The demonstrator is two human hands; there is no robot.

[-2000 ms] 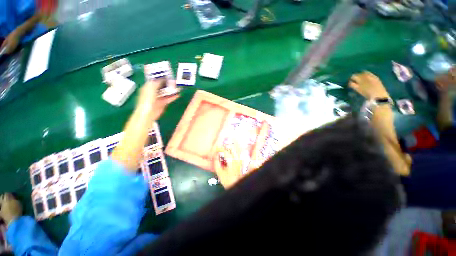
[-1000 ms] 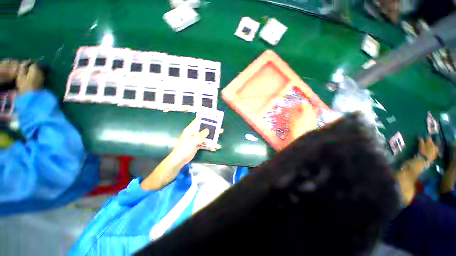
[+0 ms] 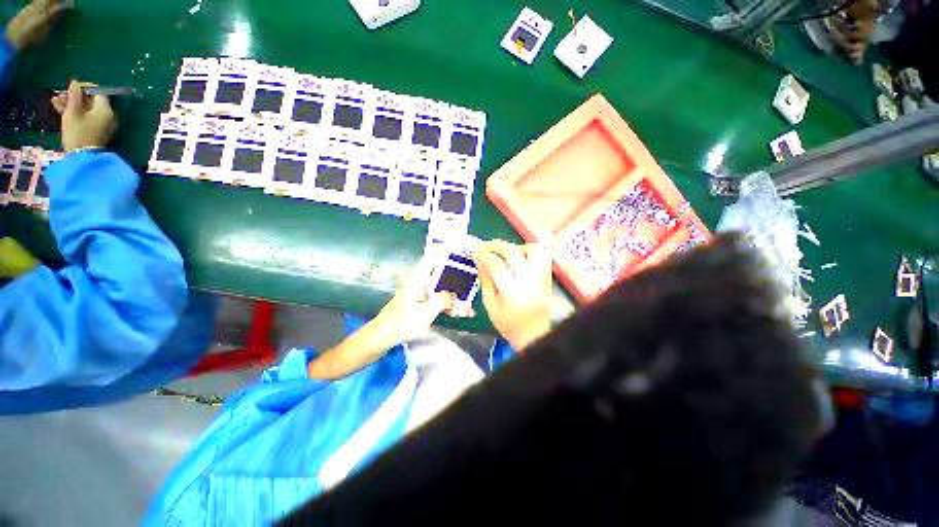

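Observation:
My left hand (image 3: 412, 305) holds a white-pink screen board (image 3: 454, 278) with a dark square window near the belt's front edge. My right hand (image 3: 517, 285) is at the board's upper right corner, fingertips together against it; whether a small part is between them cannot be told. More boards (image 3: 332, 156) lie edge to edge in two rows behind my left hand. The salmon-red parts tray (image 3: 506, 192) lies right of my hands, with glittering small parts (image 3: 622, 229) heaped in one compartment. A large dark shape hides the tray's lower corner.
White housings (image 3: 583, 47) lie at the back. A clear plastic bag (image 3: 760, 226) with thin white strips lies right of the tray, below a metal post (image 3: 860, 147). At the left a person in a blue sleeve (image 3: 118, 247) works beside other boards (image 3: 23, 177).
My right hand has moved from the tray to the board in my left hand. The left hand still holds the board near the front edge. The view has shifted slightly.

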